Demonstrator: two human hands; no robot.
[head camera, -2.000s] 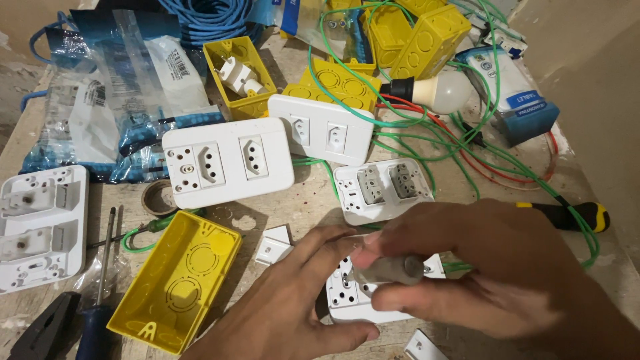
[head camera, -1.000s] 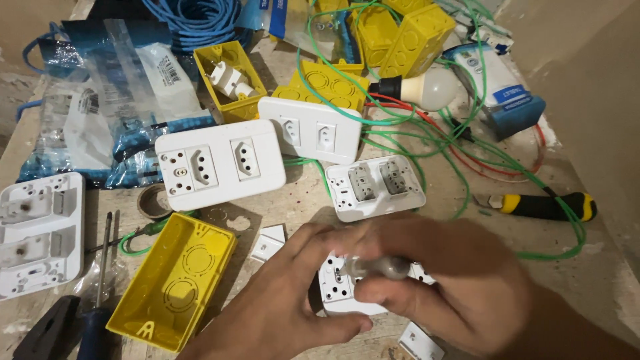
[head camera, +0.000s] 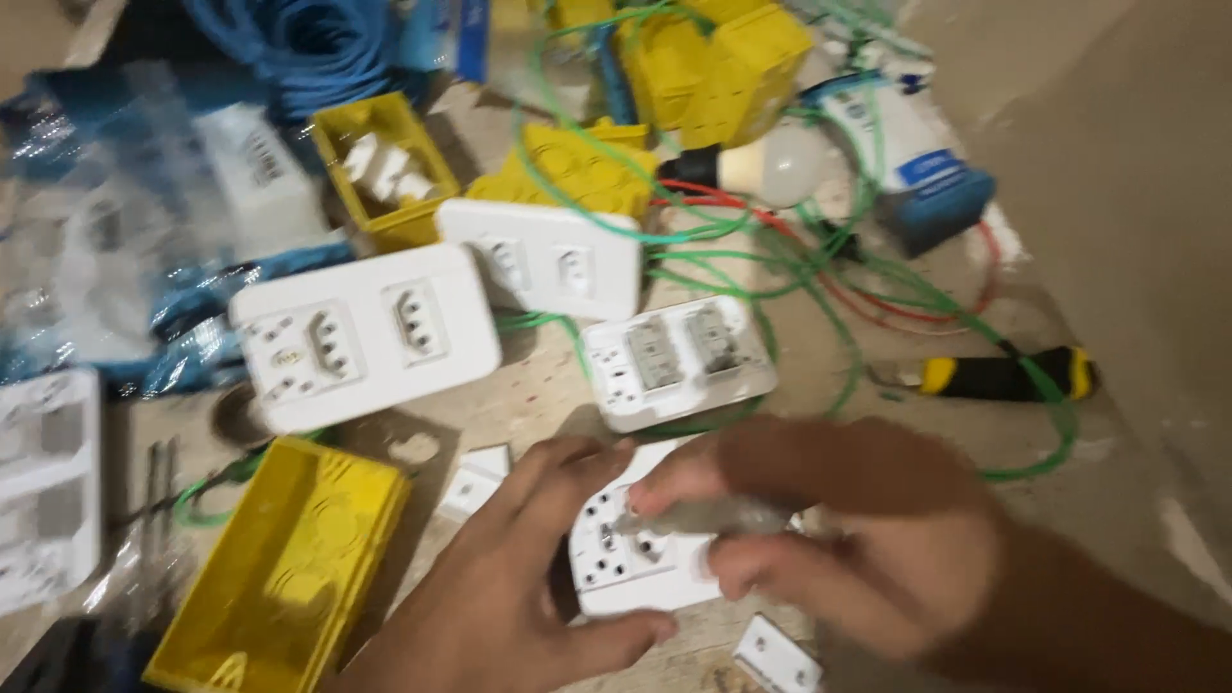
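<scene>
A white outlet faceplate (head camera: 616, 568) lies on the worktop at the lower middle. Around its left end curve the thumb and fingers of my left hand (head camera: 520, 568), holding it at the edge. Between the thumb and fingertips of my right hand (head camera: 857, 539) is a screwdriver with a translucent handle (head camera: 741, 517), tilted, its front end over the plate's holes; whether it sits in a screw is too blurred to tell. Small white plastic pieces lie beside the plate, one at the upper left (head camera: 476, 481) and one at the lower right (head camera: 778, 656).
Around the hands are other white faceplates (head camera: 366, 337), an open yellow wall box (head camera: 279, 568), a box cutter (head camera: 1001, 373), green wires (head camera: 1044, 462) and a bulb in a socket (head camera: 789, 164). Farther back lie a blue cable coil (head camera: 298, 48), plastic bags and more yellow boxes.
My right hand has turned, and the screwdriver handle now lies at a different slant over the plate. My left hand stays around the plate's left end.
</scene>
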